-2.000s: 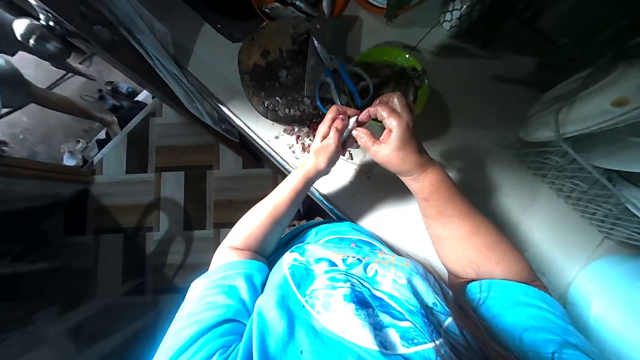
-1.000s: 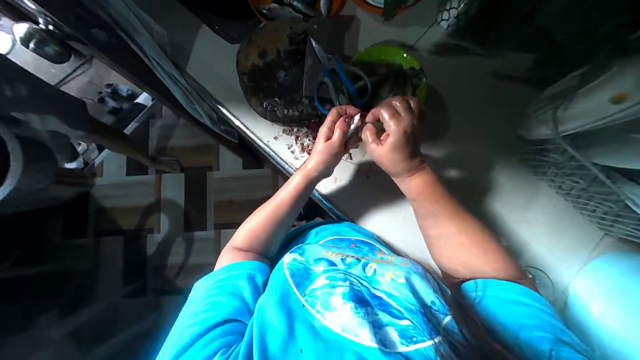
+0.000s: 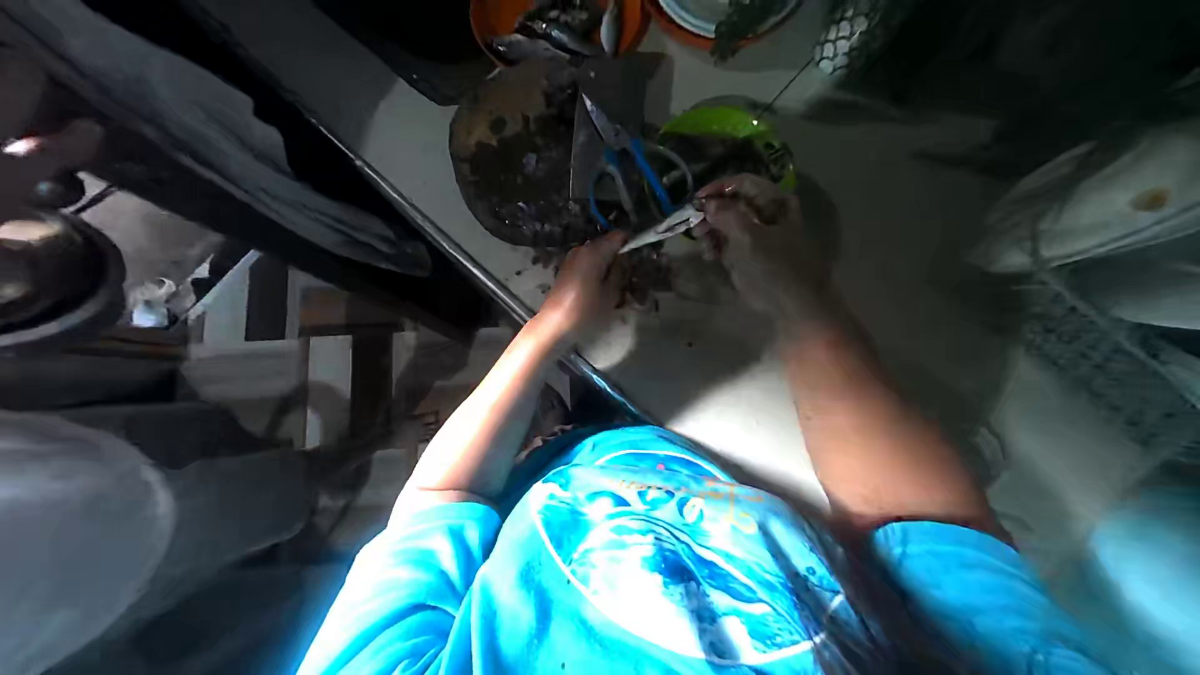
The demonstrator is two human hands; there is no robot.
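Observation:
A small silvery fish [image 3: 664,230] spans the space between my two hands. My left hand [image 3: 592,274] pinches its pointed, pale left end. At the other end, the fingers of my right hand [image 3: 745,211] close on it; the exact grip is blurred. Just beyond the hands, blue-handled scissors [image 3: 645,169] lie with blades pointing away, over a cleaver-like dark metal blade [image 3: 591,141] on a round, stained chopping board [image 3: 516,159]. A green bowl [image 3: 727,122] with dark contents stands behind my right hand. Dark scraps [image 3: 647,277] are scattered under my hands.
An orange bowl [image 3: 483,28] with several fish stands at the top, beside another orange-rimmed container [image 3: 680,28]. The counter's metal edge [image 3: 441,239] runs diagonally at the left. A wire rack [image 3: 1106,347] is at the right, and a round pale container [image 3: 75,534] at lower left.
My hands have moved apart, and the fish now shows stretched between them. The person's limb visible at the left earlier is gone from view.

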